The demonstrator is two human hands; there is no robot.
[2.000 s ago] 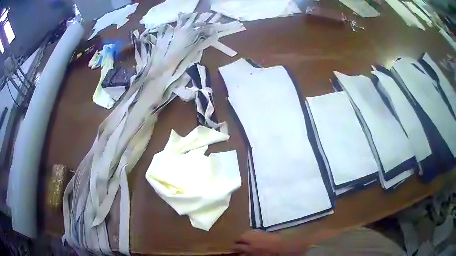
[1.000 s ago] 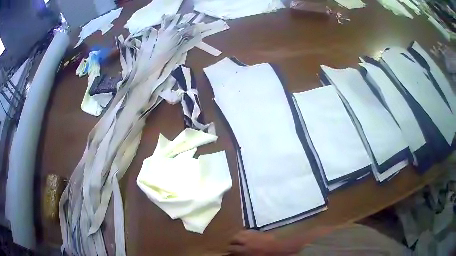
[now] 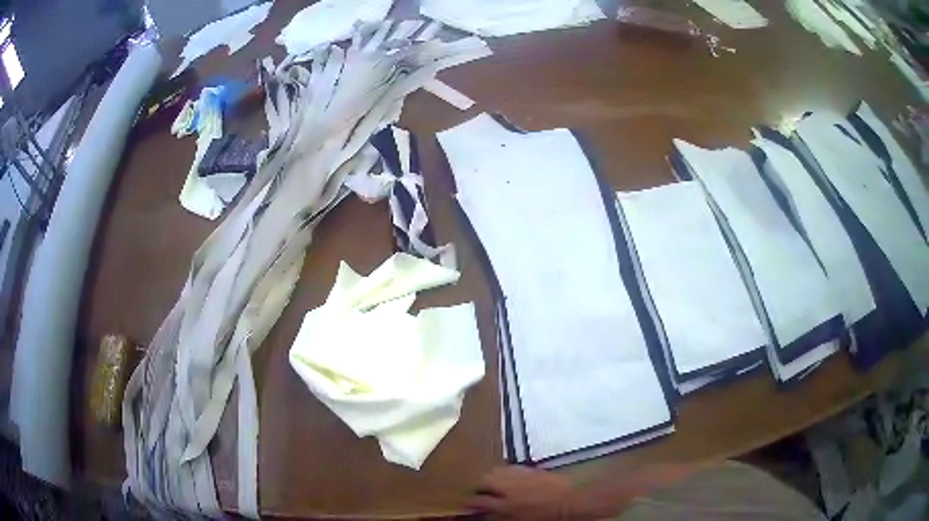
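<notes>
A tall stack of white cut panels with navy edges (image 3: 570, 305) lies on the brown table in the middle. Its top piece has a curved side. My right hand (image 3: 525, 494) rests at the table's near edge, just below the stack's lower end, its sleeve running to the right. The hand is dark and blurred and I cannot tell how its fingers are held; no fabric shows in it. My left hand is not in view. A crumpled cream cloth (image 3: 392, 361) lies left of the stack. Shorter navy-edged stacks (image 3: 698, 280) stand in a row to the right.
Long beige fabric strips (image 3: 244, 244) run down to the near edge. A yellow-brown block (image 3: 113, 380) and a long white roll (image 3: 66, 275) lie at the left. A dark block (image 3: 229, 156) and navy-white scraps (image 3: 404, 193) flank the strips. Scraps (image 3: 866, 448) lie below at right.
The camera view has swung a little to the side and back, shifting everything in the picture. My right hand stays at the table edge. No piece has visibly moved on the table.
</notes>
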